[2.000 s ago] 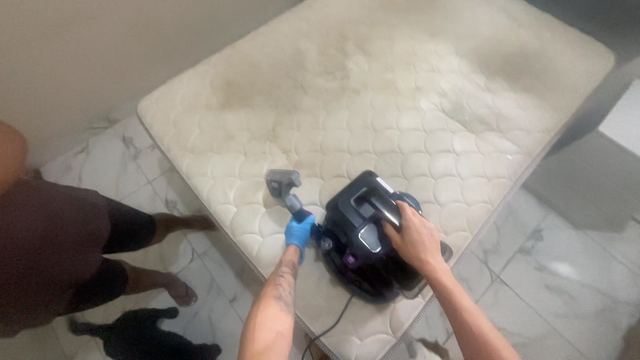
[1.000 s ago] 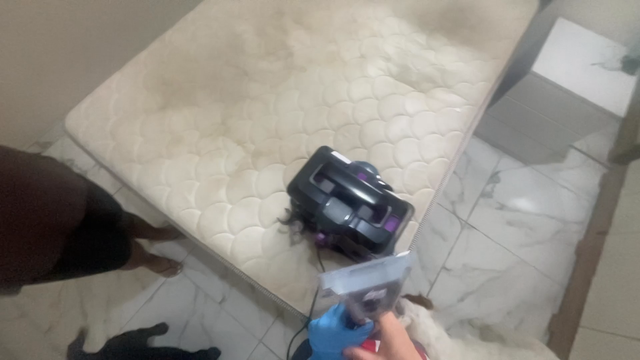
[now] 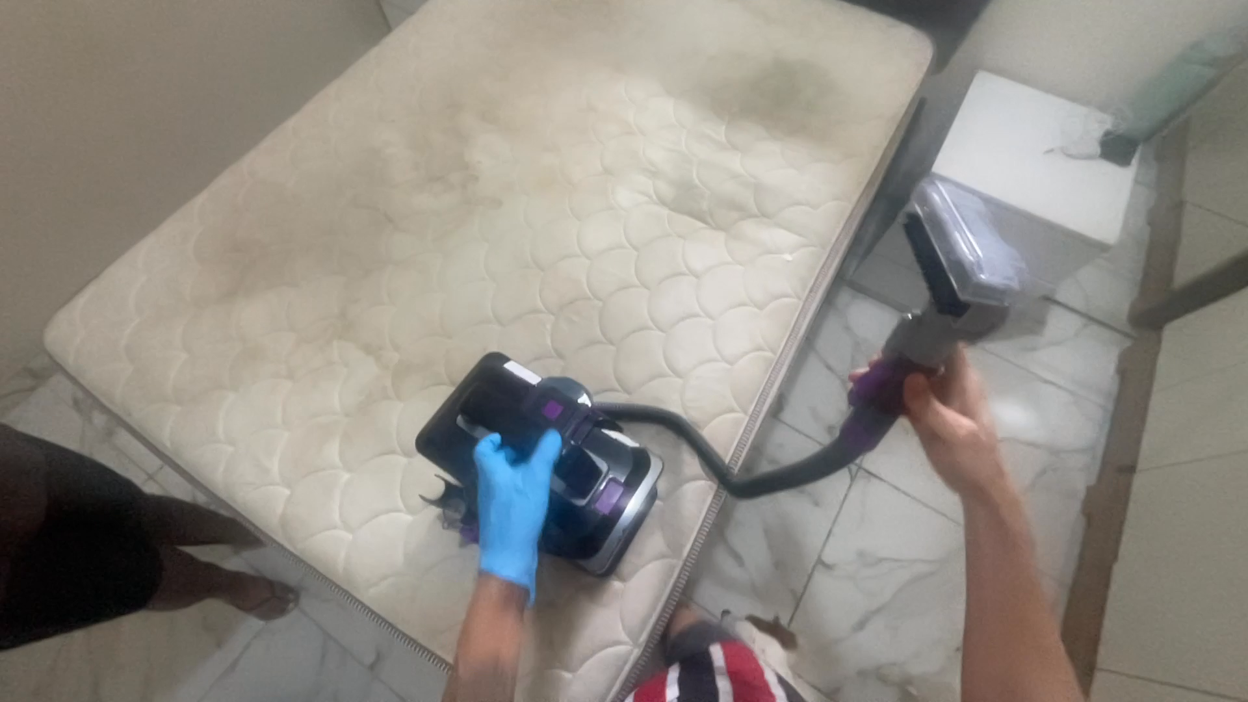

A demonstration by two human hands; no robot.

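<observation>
A stained, quilted mattress (image 3: 585, 244) fills the middle of the view. Near its front corner sits a black and purple portable upholstery cleaner (image 3: 595, 468). My left hand (image 3: 514, 502), in a blue glove, is over the machine's side, fingers spread; whether it grips or only touches the body cannot be told. My bare right hand (image 3: 941, 419) holds the grey and purple handle of the brush nozzle (image 3: 960, 249), raised beyond the mattress's right edge, its clear head pointing up. A black hose (image 3: 780, 478) runs from the machine across the mattress edge to that handle.
A person (image 3: 88, 536) stands at the left, beside the mattress. On the right are a white-topped cabinet (image 3: 1033, 146) and a marble-patterned tiled floor (image 3: 897, 546). A brown and white animal (image 3: 770, 634) is partly visible below the mattress corner.
A second ago the nozzle was low, in front of the machine, near both hands; now it is up at the right in my right hand, the hose stretched out. My left hand has moved onto the machine.
</observation>
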